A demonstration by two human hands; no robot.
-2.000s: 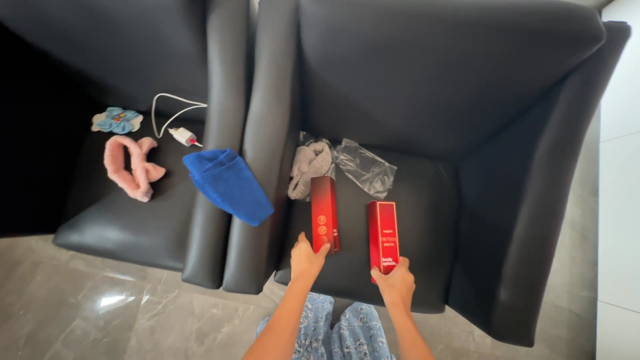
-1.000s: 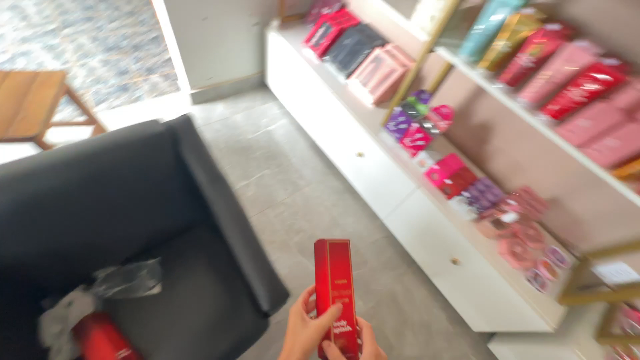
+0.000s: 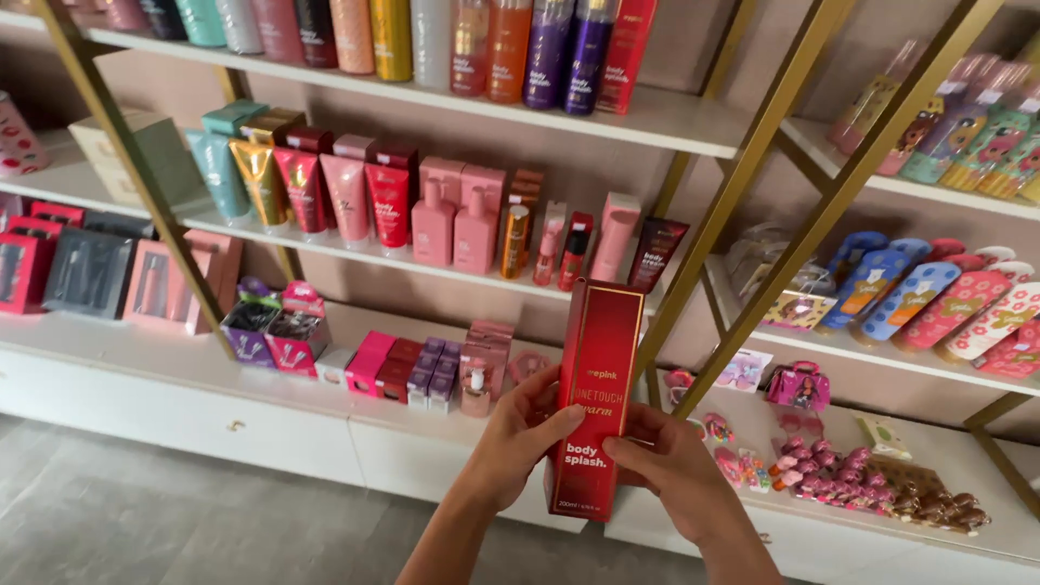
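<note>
A tall red body splash carton (image 3: 597, 398) with gold edging is held upright, slightly tilted, between both hands. My left hand (image 3: 520, 435) grips its left side, thumb on the front face. My right hand (image 3: 666, 459) closes on its right side, thumb also on the front; the fingers behind are partly hidden. Past the carton's top, a dark red body cream tube (image 3: 656, 253) stands on the middle shelf. A similar red carton (image 3: 627, 57) stands at the right end of the upper row of spray bottles.
White shelves (image 3: 455, 110) on slanting gold metal posts (image 3: 756, 187) carry bottles, tubes and boxes. Below, a white cabinet (image 3: 268, 422) holds small boxes and gift sets. Patterned bottles (image 3: 951, 305) and hair clips (image 3: 845, 475) are at the right. Grey floor tiles (image 3: 122, 504) show at lower left.
Two seconds ago each hand was on a red carton over a black chair; now both hold one. The view has swung from the chairs to the shelves.
</note>
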